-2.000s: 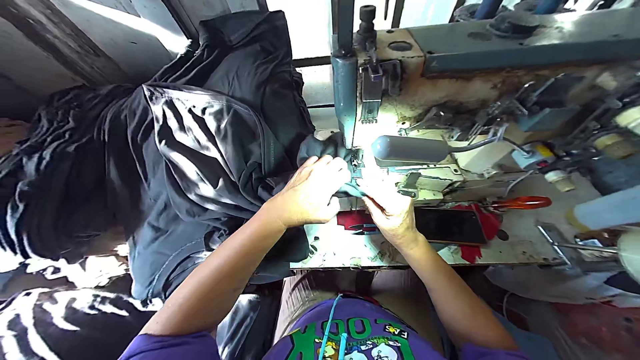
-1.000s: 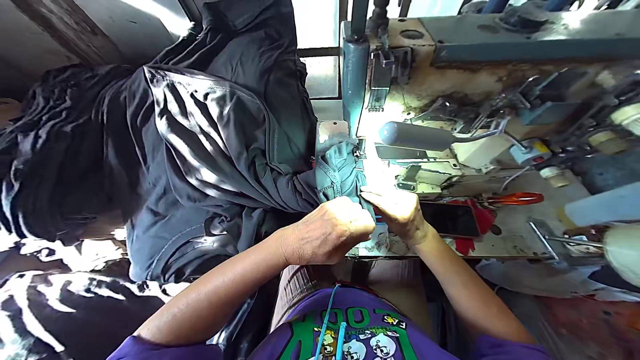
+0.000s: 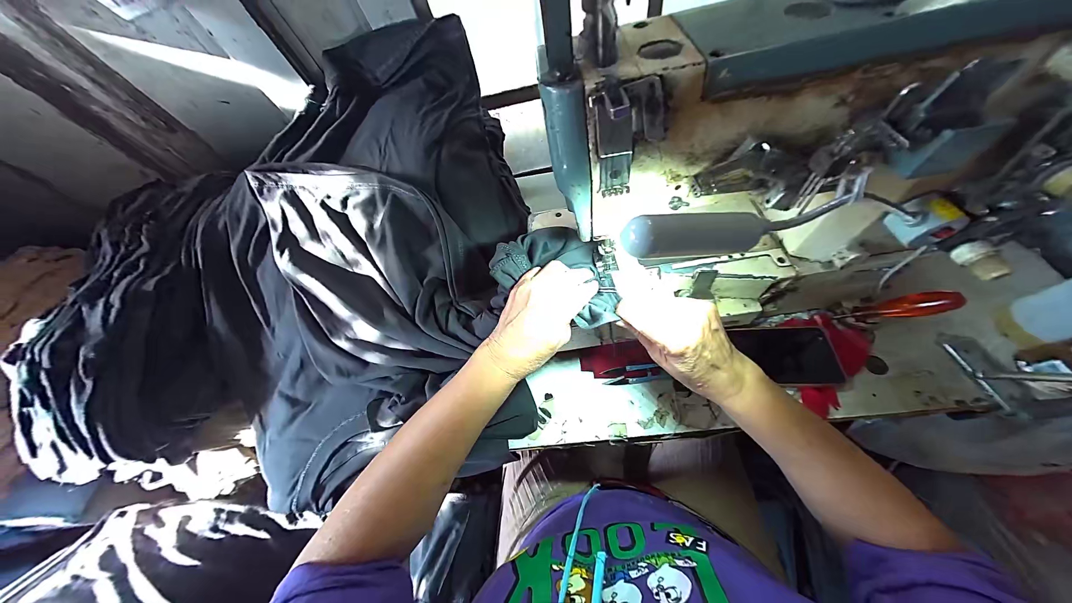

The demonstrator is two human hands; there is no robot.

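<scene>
My left hand (image 3: 544,314) grips a bunched edge of a dark garment (image 3: 540,251) just left of the needle area of an industrial sewing machine (image 3: 615,134). On the right of the same bunched cloth, my right hand (image 3: 674,331) pinches its edge with thumb and fingers. Between my hands the cloth lies under the presser foot (image 3: 605,251), partly hidden by them. A grey tubular lamp (image 3: 695,234) lights the spot and washes out the fingertips. The rest of the dark fabric (image 3: 360,251) spreads to the left.
A phone (image 3: 787,353) lies on red cloth (image 3: 850,343), near a red-handled screwdriver (image 3: 921,304). Thread snips (image 3: 632,373) rest at the table's front. Folded dark garments (image 3: 126,318) are heaped far left. The machine's arm (image 3: 837,46) crosses the upper right, and a metal stand (image 3: 980,377) is at right.
Since a second ago my left hand has moved up from the table's front edge to beside the presser foot. The bunched cloth has shifted, and the snips show again below my hands.
</scene>
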